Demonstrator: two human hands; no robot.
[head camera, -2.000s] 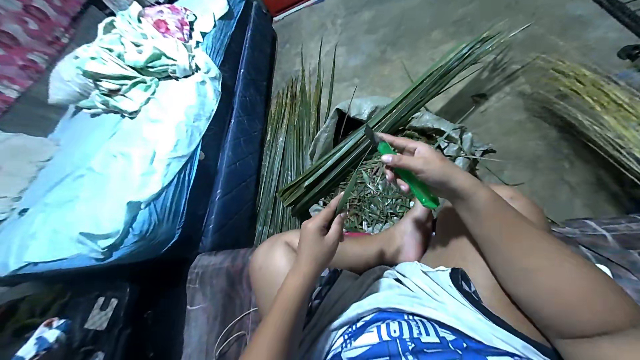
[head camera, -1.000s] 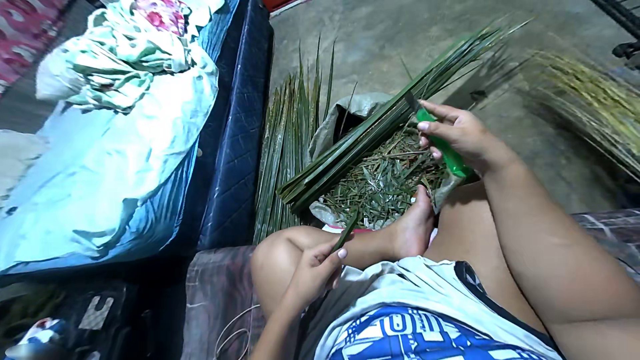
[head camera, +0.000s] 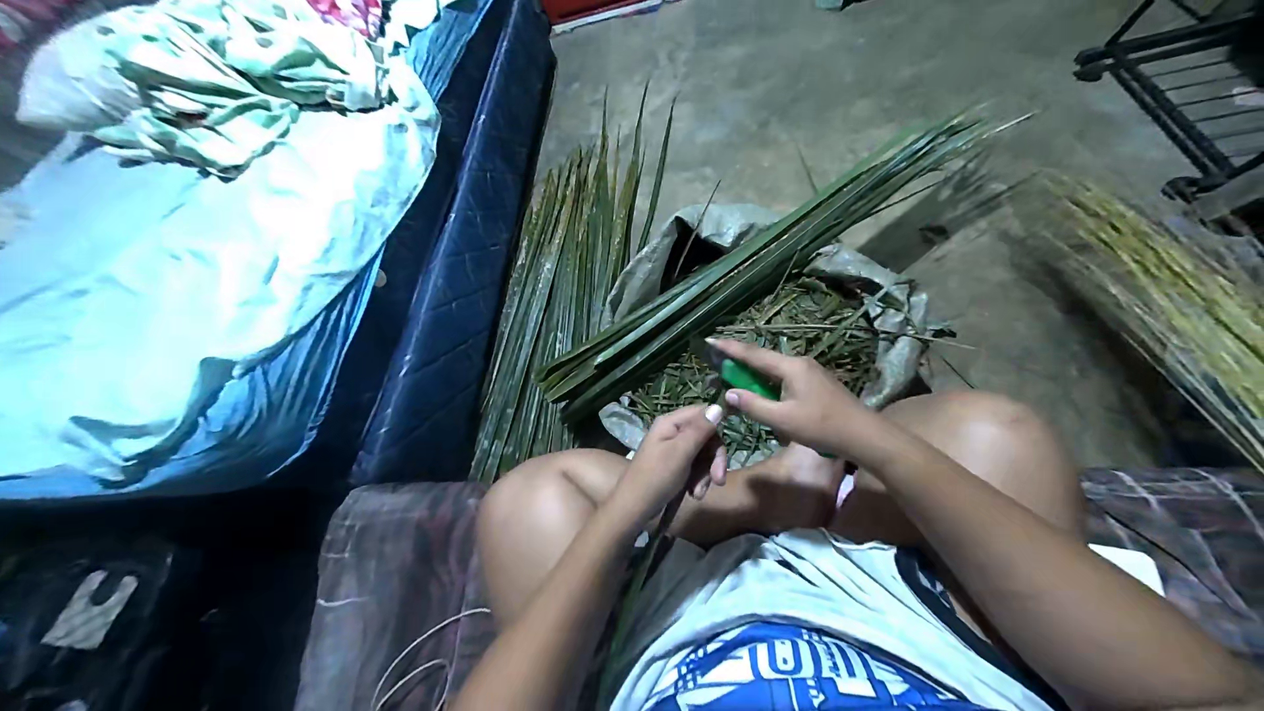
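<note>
My right hand (head camera: 800, 395) is closed round the green handle of a knife (head camera: 748, 380); its blade is mostly hidden near my fingertips. Close beside it, my left hand (head camera: 681, 449) pinches a narrow green leaf strip (head camera: 647, 568), which trails down toward my lap. Beyond both hands a bundle of long green palm leaves (head camera: 760, 267) lies slantwise across an open grey sack (head camera: 642, 272). Leaf scraps (head camera: 810, 321) fill the sack. More upright leaves (head camera: 563, 286) stand to its left.
A bed with a blue mattress (head camera: 444, 267) and light blue sheet (head camera: 197, 296) runs along the left. Yellowish stalks (head camera: 1175, 296) lie at the right, below a black metal rack (head camera: 1165, 99). My bent legs frame the sack's near side.
My hands have come together from farther apart; the right one with the knife has moved left and down toward the left. The leaf strip now trails toward my lap.
</note>
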